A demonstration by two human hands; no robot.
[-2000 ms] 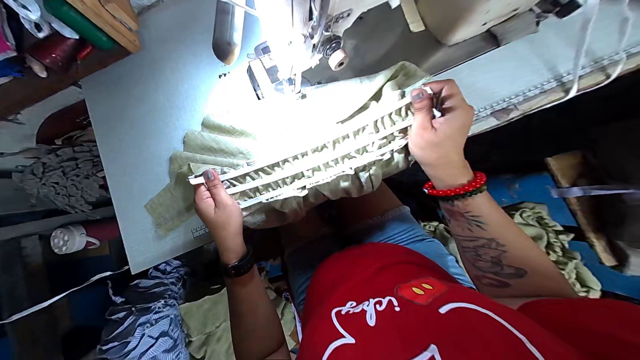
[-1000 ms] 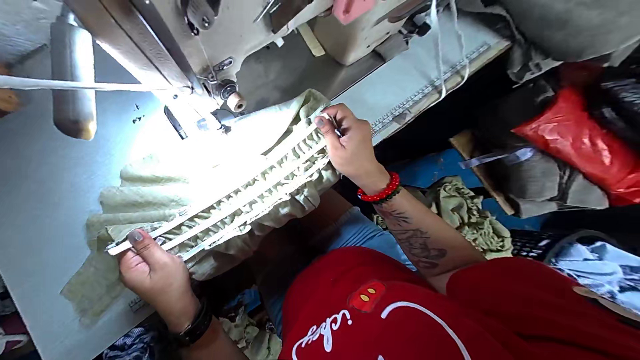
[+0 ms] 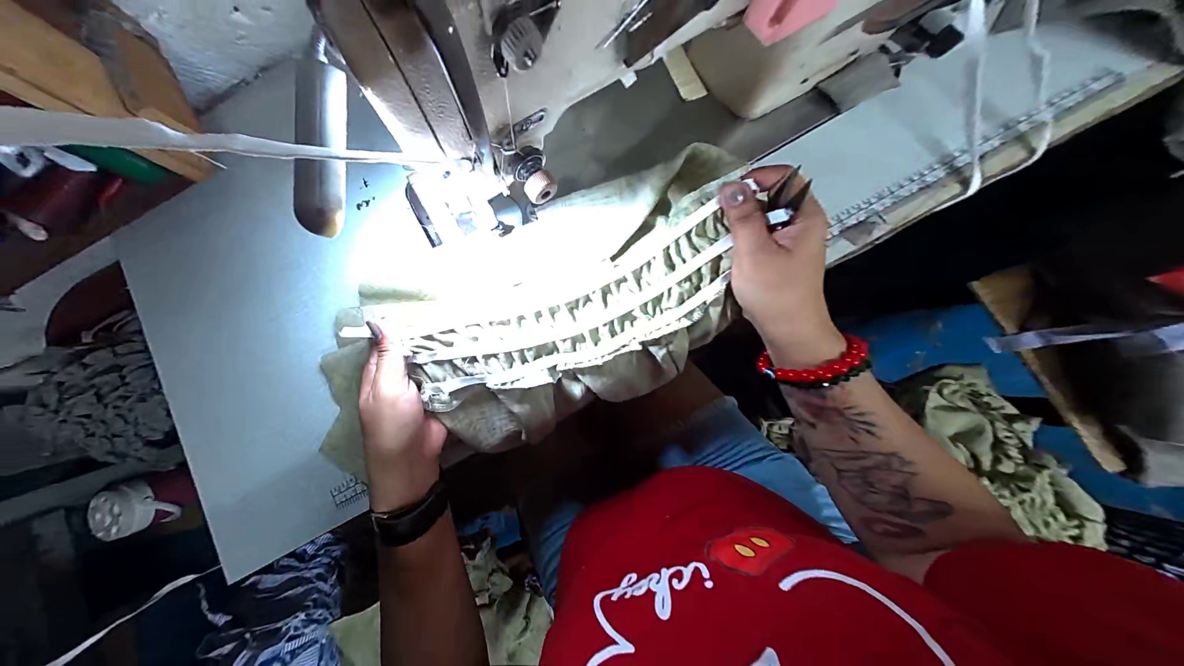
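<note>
A pale green fabric piece (image 3: 564, 324), gathered along several white elastic bands, stretches between my hands in front of the sewing machine (image 3: 416, 83). My left hand (image 3: 398, 407) pinches its left end, thumb on top. My right hand (image 3: 782, 250) grips the right end of the bands and also has a small dark pointed tool (image 3: 786, 194), perhaps thread snips, among its fingers. The presser foot area (image 3: 462, 208) lies just beyond the fabric, under a glaring light that washes out part of the cloth. The fabric's lower edge hangs over the table edge.
The grey sewing table (image 3: 222, 370) bears a measuring tape strip (image 3: 971, 148) along its edge. A white elastic band (image 3: 231, 141) runs to the machine from the left. A metal cylinder (image 3: 320, 148) stands behind. Gathered green cloth (image 3: 990, 444) lies at lower right, striped cloth (image 3: 277, 592) at lower left.
The fabric stays stretched between both hands throughout. Its gathered bands now curve more than before, sagging toward me in the middle. The view has shifted noticeably between frames.
</note>
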